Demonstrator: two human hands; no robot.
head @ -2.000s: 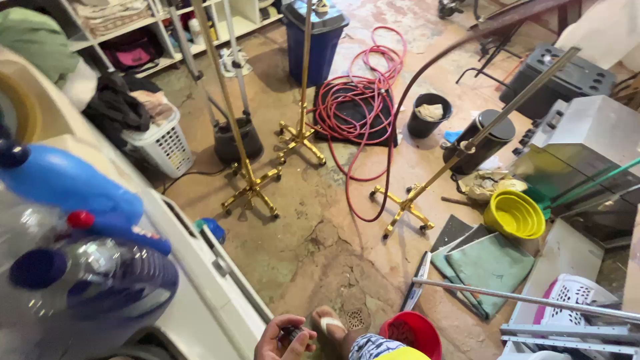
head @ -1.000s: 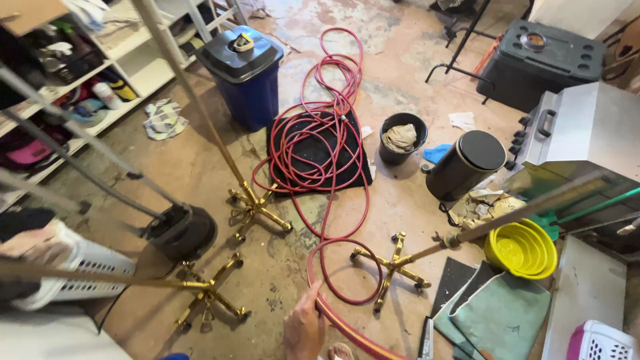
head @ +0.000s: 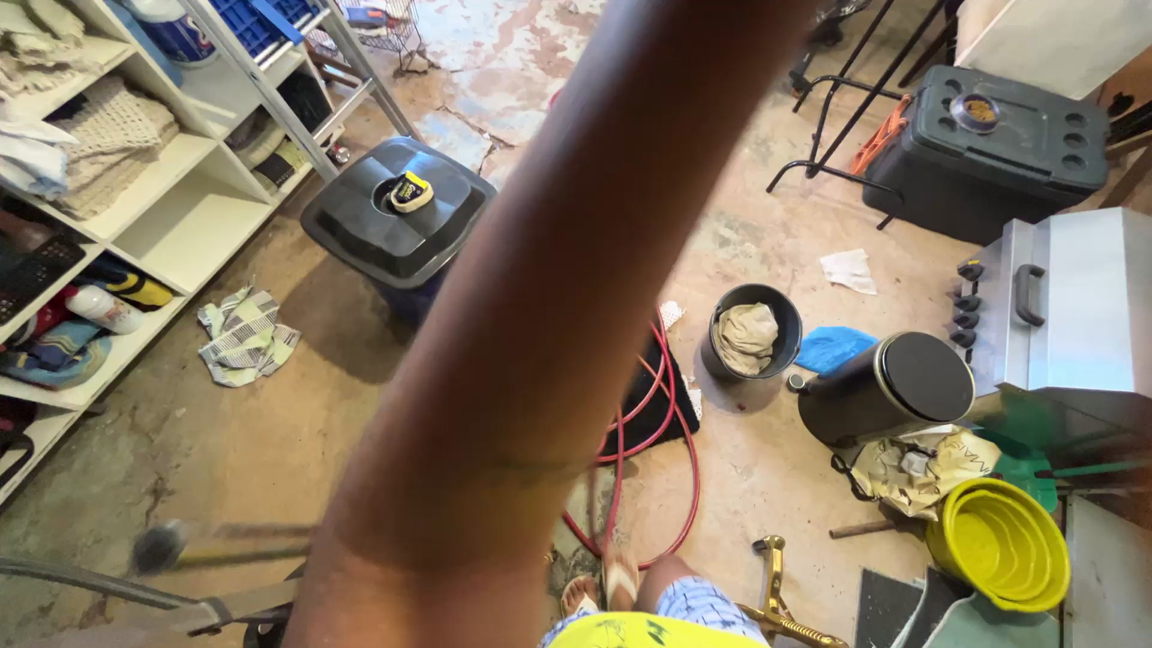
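A bare arm (head: pixel 540 315), blurred and close to the camera, crosses the view from the lower left to the top. Neither my left hand nor my right hand shows, so what they hold is hidden. Behind the arm, loops of red hose (head: pixel 694 468) lie partly on a black mat (head: pixel 687 418) and partly on the floor; much of the hose is covered by the arm. My sandalled feet (head: pixel 619 580) are near the hose at the bottom. A gold stand base (head: pixel 774 576) is to their right.
A lidded bin (head: pixel 360 211) stands beside white shelves (head: pixel 189 243) and a stepladder (head: pixel 346 117). On the right are a bucket holding cloth (head: pixel 792 328), a black pedal bin (head: pixel 846 396), a yellow basin (head: pixel 999 540), a steel grill (head: pixel 1080 297) and a dark storage box (head: pixel 981 171). A crumpled cloth (head: pixel 247 337) lies on the floor.
One second ago a hand was at the red hose near the bottom centre; now no hand shows and an arm spans the picture. The view has shifted.
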